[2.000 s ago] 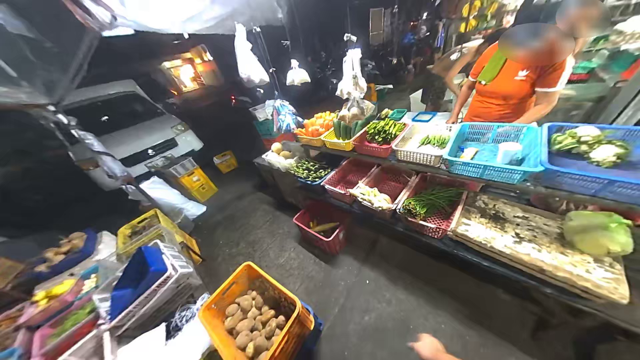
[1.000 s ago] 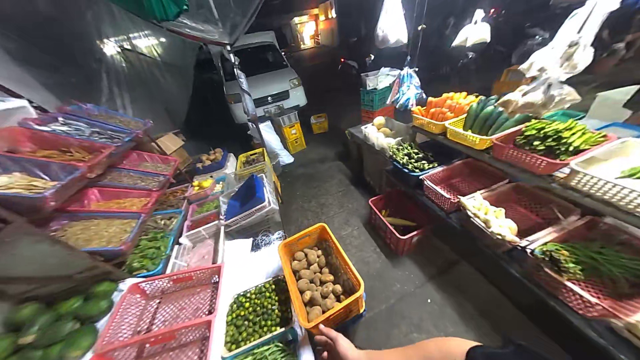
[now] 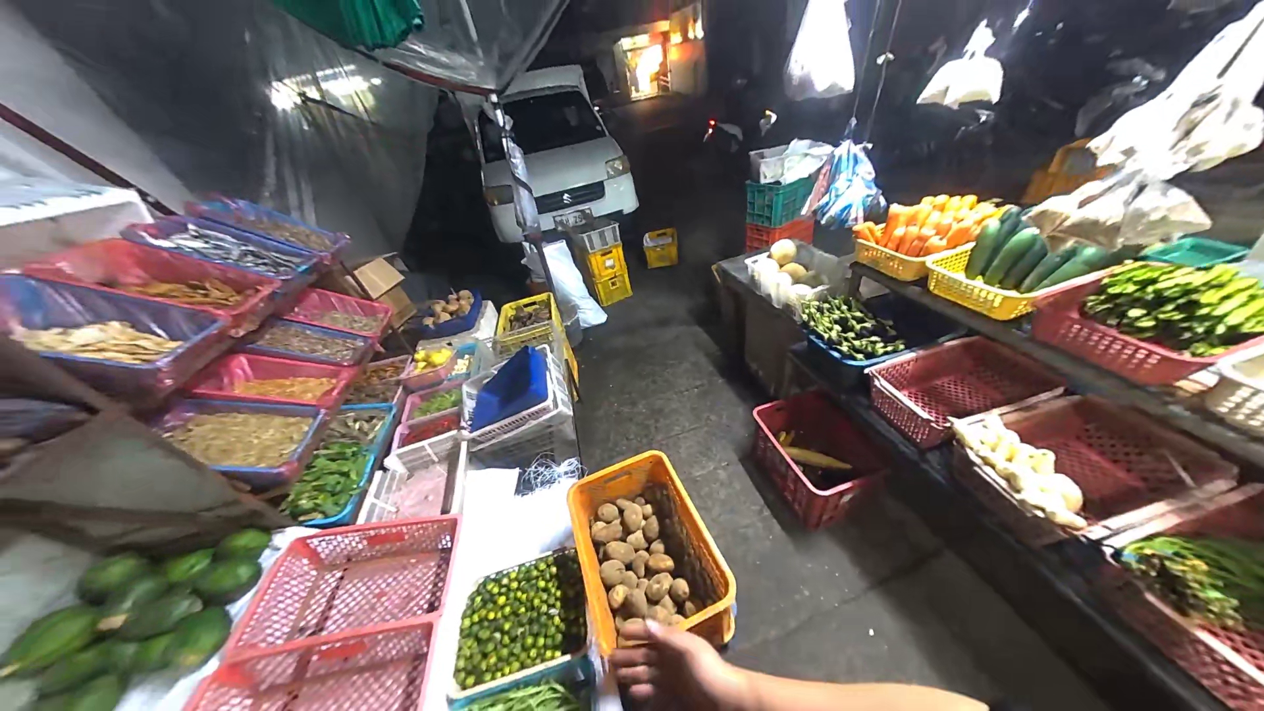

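Observation:
My right hand (image 3: 676,664) is at the bottom centre, its forearm coming in from the right. Its fingers point left, slightly curled, at the near end of an orange plastic crate (image 3: 713,565); whether they grip the rim cannot be told. Brown, potato-like tubers (image 3: 637,558) fill much of this crate. Just left of it, a light blue basket (image 3: 523,675) holds small green and yellowish citrus fruits (image 3: 521,617). Two red plastic baskets (image 3: 348,583) with nothing visible in them stand farther left. My left hand is out of view.
A red crate (image 3: 815,489) with a few yellow vegetables stands on the floor (image 3: 681,395) of the aisle. Vegetable baskets, with carrots (image 3: 933,225) among them, line the right stand. Trays of dried goods (image 3: 242,439) rise at left. A white van (image 3: 553,148) is parked beyond.
The view has swung left since the first frame. My right hand, then low and away from the orange crate, came to the crate's near end by one second ago and remains there.

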